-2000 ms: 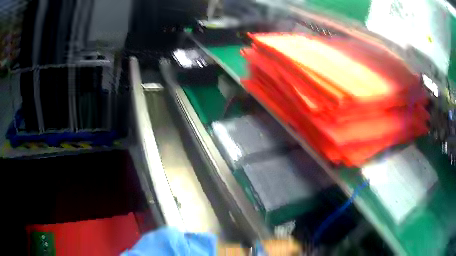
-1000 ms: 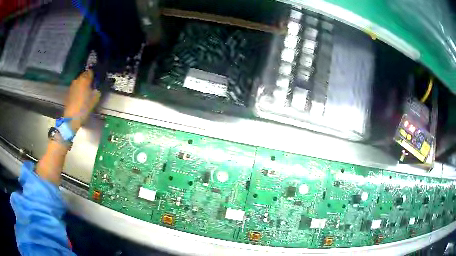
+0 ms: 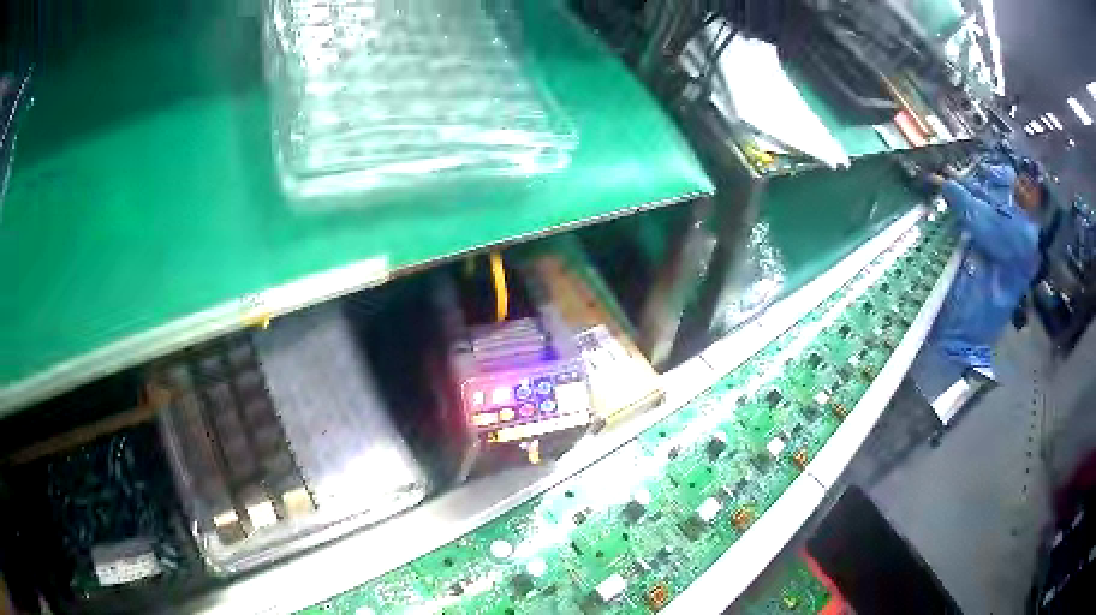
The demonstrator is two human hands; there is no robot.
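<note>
Green printed circuit boards lie end to end along the conveyor, from the bottom centre to the upper right. Neither my left hand nor my right hand is in the picture. A clear tray with rows of blocky components stands under the shelf at the lower left. Left of it is a black bin of dark components with a white label. A small electronic control unit with purple-lit buttons stands beside the conveyor rail.
Stacked clear blister trays lie on the green shelf. A brown carton is behind the control unit. A person in blue stands far along the line. A black tote with red edging is at the lower right.
The view has swung right along the line. My left hand, seen at the parts bins a second ago, is out of the picture. The red bundle is also out of view.
</note>
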